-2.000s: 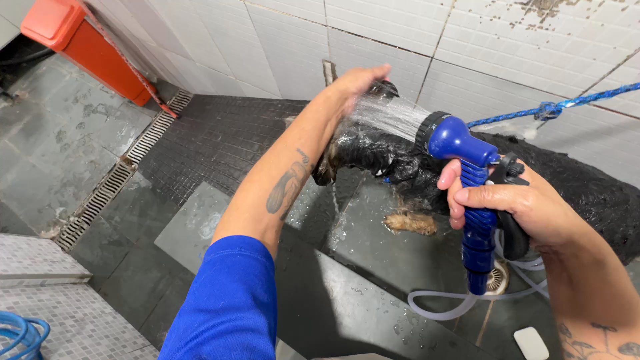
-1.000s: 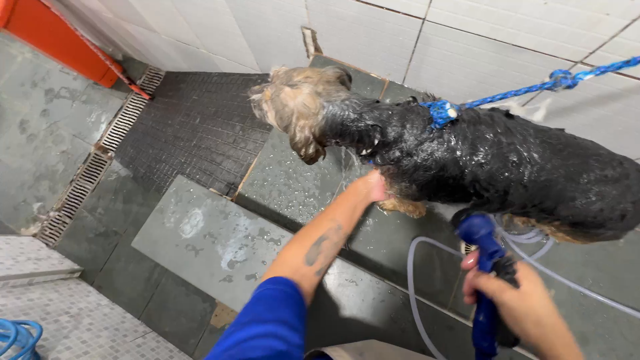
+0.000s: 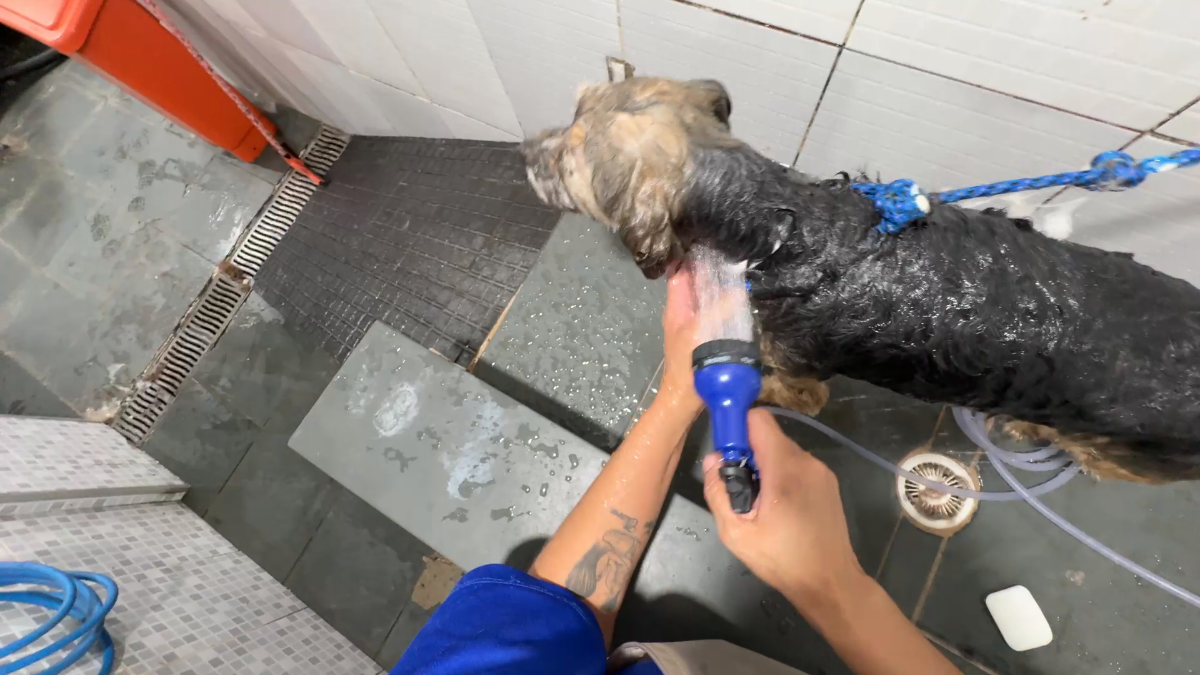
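A wet dog [image 3: 975, 300] with a black back and a tan head stands side-on along the tiled wall, head to the left. Around its neck and shoulders runs a blue rope [image 3: 1022, 187], which leads off to the right. My right hand [image 3: 783, 497] grips a blue spray nozzle [image 3: 729, 394] with a black head, and water sprays from it onto the dog's lower neck and chest. My left hand [image 3: 682, 309] is under the dog's chin and throat, partly behind the spray; its fingers are mostly hidden, so its grip cannot be told.
A round floor drain [image 3: 937, 492] lies below the dog, with a clear hose [image 3: 1087, 534] across it. A white bar of soap [image 3: 1019, 618] is at lower right. A raised stone slab [image 3: 450, 450], a long drain grate [image 3: 202, 328], an orange bin [image 3: 169, 75] and a coiled blue hose [image 3: 56, 609] are leftward.
The spray nozzle has moved up from beside the dog's belly to its neck, with water now flowing. My left hand has shifted from the foreleg area to under the chin.
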